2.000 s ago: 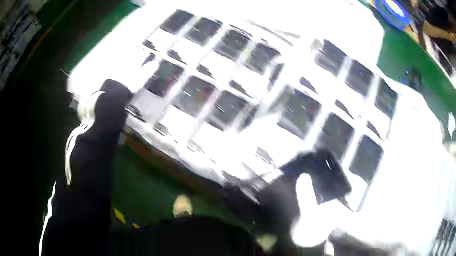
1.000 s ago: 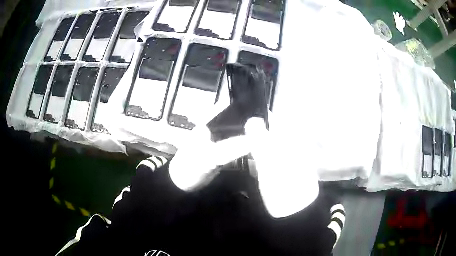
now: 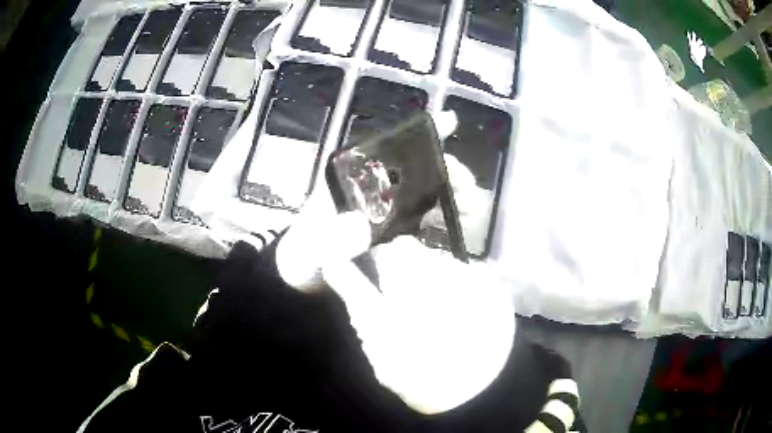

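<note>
A dark, glossy phone housing (image 3: 398,173) is held tilted above a white padded pocket tray (image 3: 224,221). My left hand (image 3: 322,245), in an overexposed white glove, grips its lower left side. My right hand (image 3: 440,313), also in a white glove, lies at its lower and right side, with fingertips showing beyond its right edge. The gloves overlap, so single fingers are hard to tell. Other housings (image 3: 292,135) lie in the tray's recesses under and beside the held one.
A second filled tray (image 3: 38,161) lies to the left. White covered trays (image 3: 584,169) stand to the right, and a few housings (image 3: 747,275) show at the far right. A clear tape roll (image 3: 670,63) is on the green surface. A red stool (image 3: 690,364) is below right.
Since one second ago, the held housing has turned so that its broad face shows, and my right hand has come around its right side. The view has shifted slightly, moving the trays right.
</note>
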